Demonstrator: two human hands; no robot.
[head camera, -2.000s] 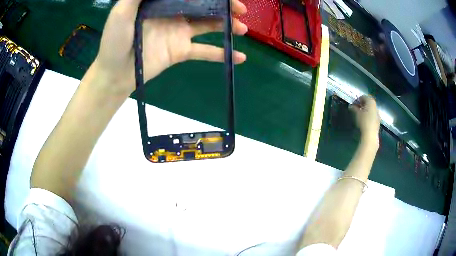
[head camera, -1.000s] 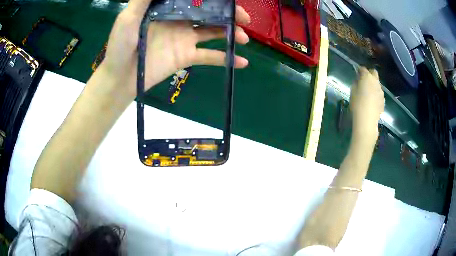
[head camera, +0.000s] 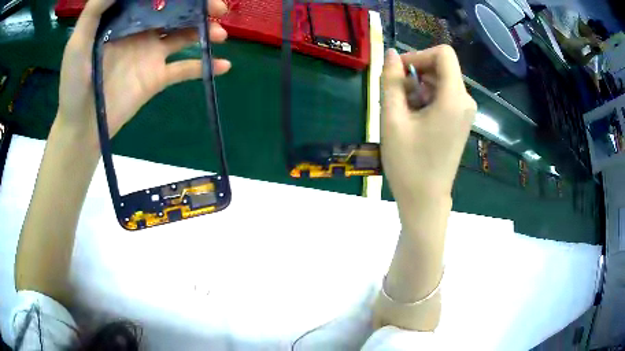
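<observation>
My left hand (head camera: 137, 75) holds a black phone middle frame (head camera: 174, 197) upright over the white sheet, its bottom end with orange flex pointing down. The fingers show through the opening and the frame's top is cut off by the picture's edge. My right hand (head camera: 428, 123) holds a second middle frame (head camera: 336, 160) by its right side, also upright with orange flex at the bottom end. The two frames are apart. A thin tool tip, perhaps tweezers (head camera: 413, 71), shows in my right palm.
A red perforated tray (head camera: 260, 24) with a frame in it stands behind. A pale yellow strip (head camera: 373, 89) crosses the green surface (head camera: 253, 103). More parts (head camera: 484, 154) lie at the right. A white sheet (head camera: 274, 274) covers the near edge. A large dark disc (head camera: 498, 29) is far right.
My right hand has come back from the right with a second frame in it. The view has turned, so the left-hand frame shows further left. It is still held.
</observation>
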